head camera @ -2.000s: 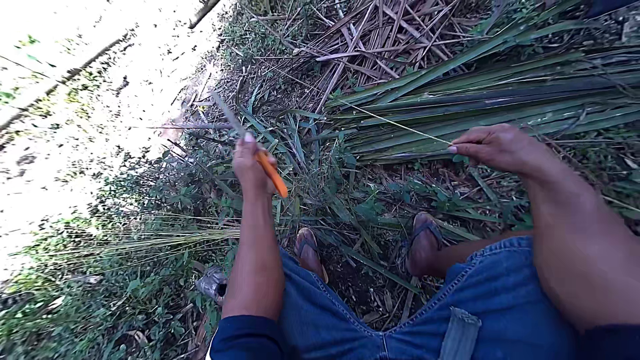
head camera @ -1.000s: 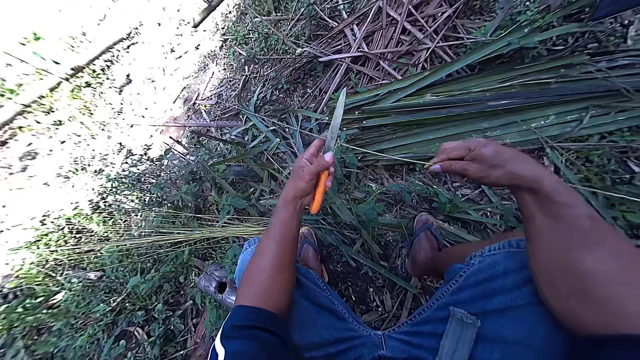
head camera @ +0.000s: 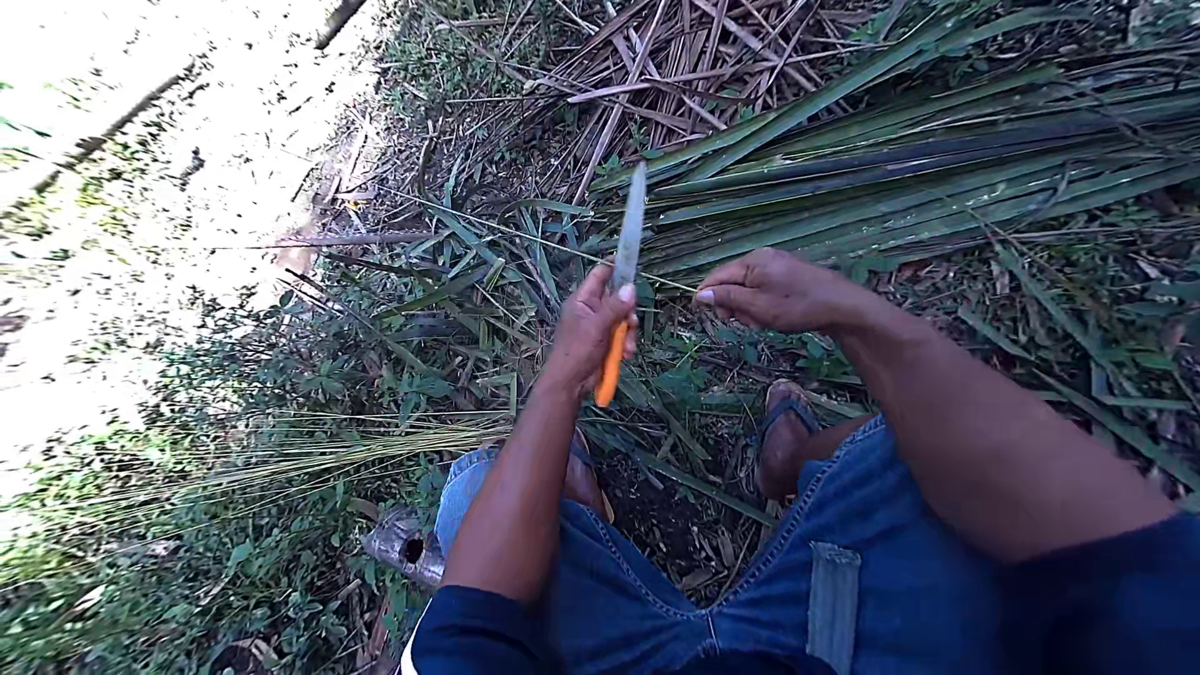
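My left hand [head camera: 592, 330] holds a knife with an orange handle [head camera: 611, 364], its blade [head camera: 632, 225] pointing up and away from me. A thin, pale green leaf rib [head camera: 525, 233] runs from the upper left, past the blade near my left hand, to my right hand [head camera: 771, 291]. The fingertips of my right hand pinch its end. Whether the blade touches the rib, I cannot tell. A bundle of thin ribs [head camera: 375, 452] lies on the grass left of my knee.
Long green palm leaf strips [head camera: 900, 173] lie at the upper right, with dry brown leaves [head camera: 694, 56] beyond them. My sandalled feet [head camera: 786, 441] rest among leaf scraps. A grey object with a dark hole [head camera: 401, 546] sits beside my knee. Green weeds [head camera: 291, 553] grow at the left.
My left hand with the knife has moved right, closer to my right hand. The blade, tilted left at first, now points nearly straight up. My right hand has shifted left.
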